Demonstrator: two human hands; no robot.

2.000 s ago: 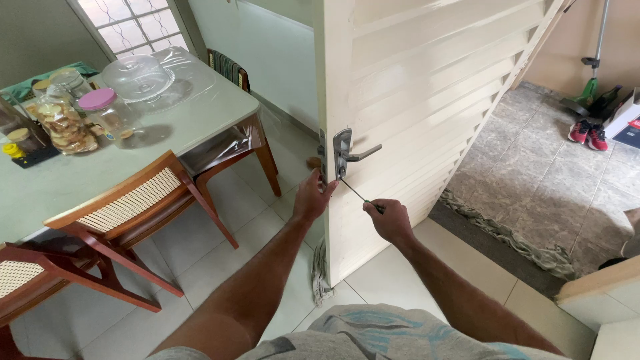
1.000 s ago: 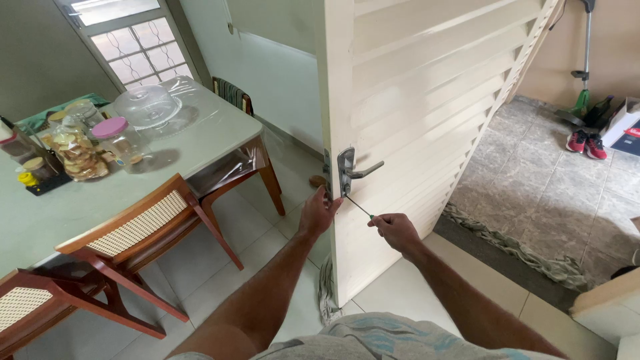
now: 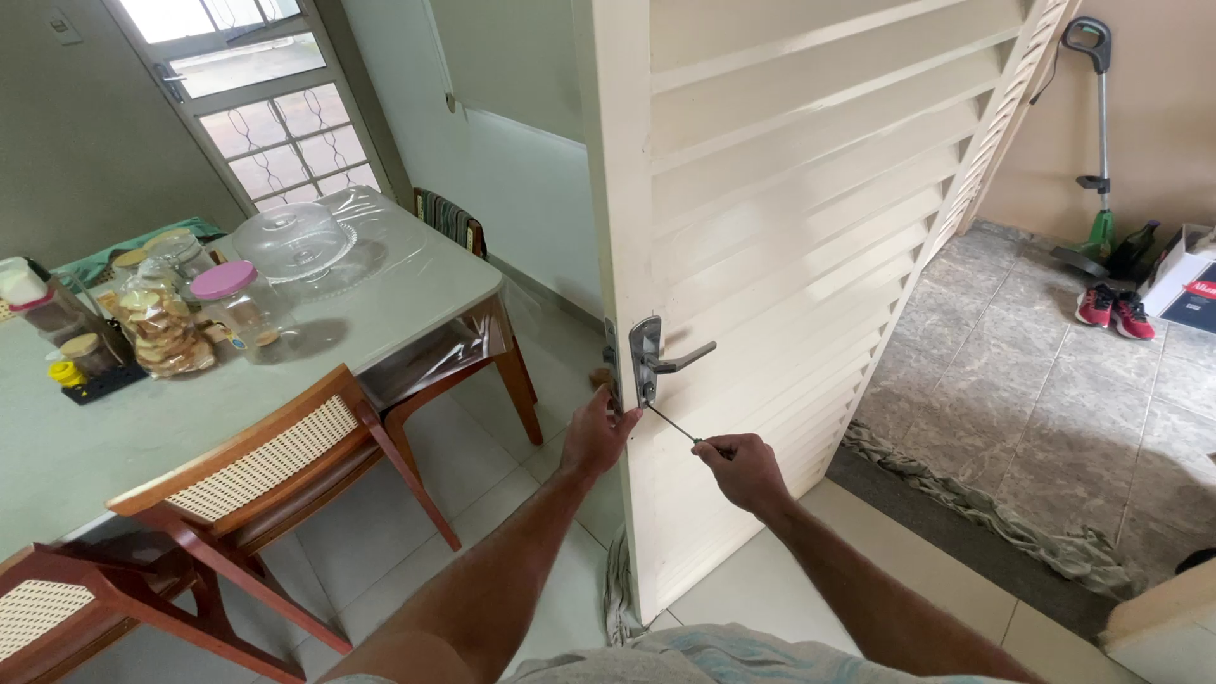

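A white louvered door [image 3: 722, 237] stands in front of me, with a metal lever handle [image 3: 686, 359] on an escutcheon plate [image 3: 646, 351] that sits tilted on its face. My right hand [image 3: 746, 470] grips a screwdriver [image 3: 673, 422], whose handle is mostly hidden in the fingers. The shaft's tip meets the lower end of the plate, below the keyhole. My left hand [image 3: 598, 432] is at the door's edge, thumb by the bottom of the plate and fingers around the edge near the lock; whether it pinches anything there is hidden.
To the left, a table [image 3: 408, 313] holds jars, bagged food and a glass cake dome [image 3: 293, 242], with a wooden chair [image 3: 256, 456] beside it. A twisted cloth [image 3: 988, 518] lies along the threshold. Red shoes [image 3: 1113, 310] and a string trimmer [image 3: 1102, 142] are at the right.
Both hands stay at the lower end of the handle plate, with the screwdriver tip still there. The view has shifted slightly.
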